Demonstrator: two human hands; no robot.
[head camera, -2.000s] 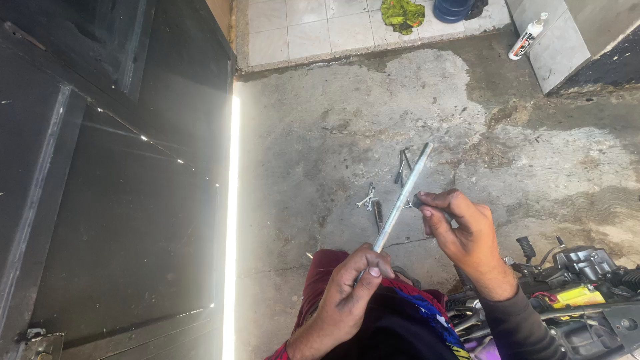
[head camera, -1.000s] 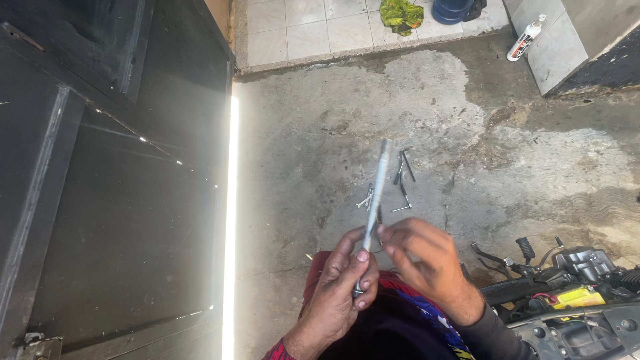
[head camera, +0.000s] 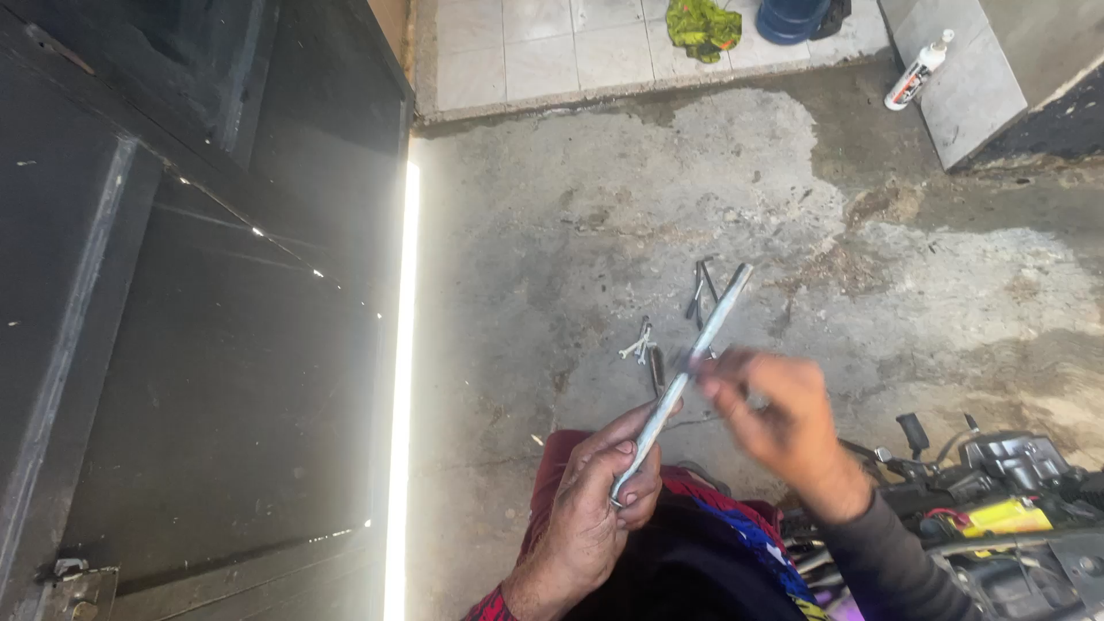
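Observation:
My left hand (head camera: 604, 492) is closed around the lower end of a long silvery metal tube or rod (head camera: 681, 384), which slants up to the right. My right hand (head camera: 772, 414), blurred, is at the rod's middle with its fingertips together; a small dark thing seems to be at them, too blurred to name. Beyond the rod, on the concrete floor, lie small open-end wrenches (head camera: 639, 343), a dark-handled tool (head camera: 657, 369) and dark slim tools (head camera: 697, 297), partly hidden by the rod.
A motorcycle (head camera: 992, 509) with exposed parts is close at the lower right. A dark metal door (head camera: 233, 345) fills the left side. Toward the top are a tiled step (head camera: 539, 65), a yellow-green cloth (head camera: 703, 30), a blue container (head camera: 789, 19) and a white bottle (head camera: 919, 73).
The rod stood nearly upright one second ago and now leans to the right. My right hand has moved up from near the rod's lower part to its middle.

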